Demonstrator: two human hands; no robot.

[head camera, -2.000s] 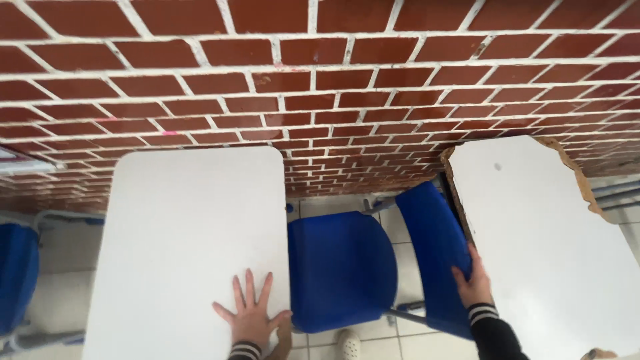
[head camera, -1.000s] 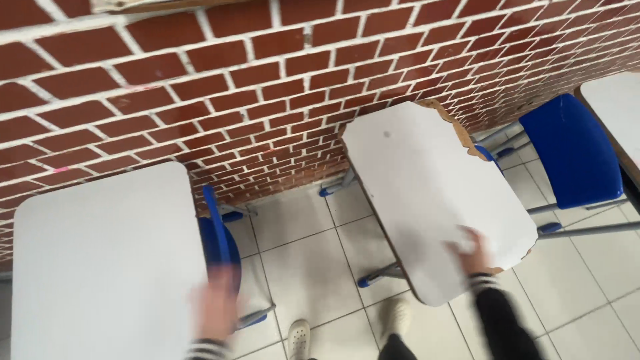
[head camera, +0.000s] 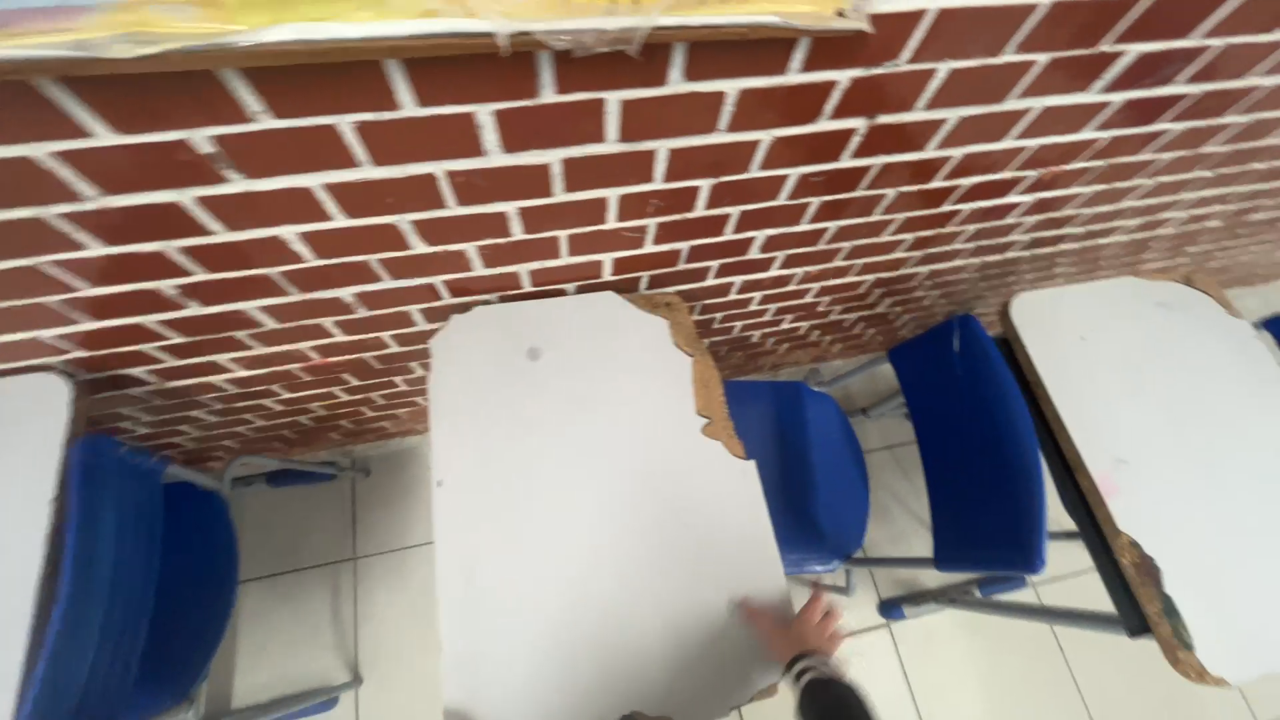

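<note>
My right hand (head camera: 797, 628), slightly blurred and in a dark striped cuff, is at the right edge of the middle white desk (head camera: 590, 500), near its lower corner. The thumb lies over the top and the fingers are spread at the edge. This desk stands against the wall, its upper right edge chipped to bare brown board. My left hand cannot be made out; only a sliver of something shows at the desk's lower left corner. A blue plastic chair (head camera: 815, 480) is partly under the desk's right side.
Another blue chair (head camera: 975, 450) has its back against the right-hand desk (head camera: 1200, 430), which has a chipped edge. At the left, a further blue chair (head camera: 110, 580) stands by a white desk (head camera: 25, 480). The brick wall (head camera: 560, 130) runs behind them, above a tiled floor (head camera: 390, 500).
The view has shifted right along the desks. My right hand, over the chipped desk's top a second ago, is now at its right edge. My left hand, seen before near a blue chair, has gone from view.
</note>
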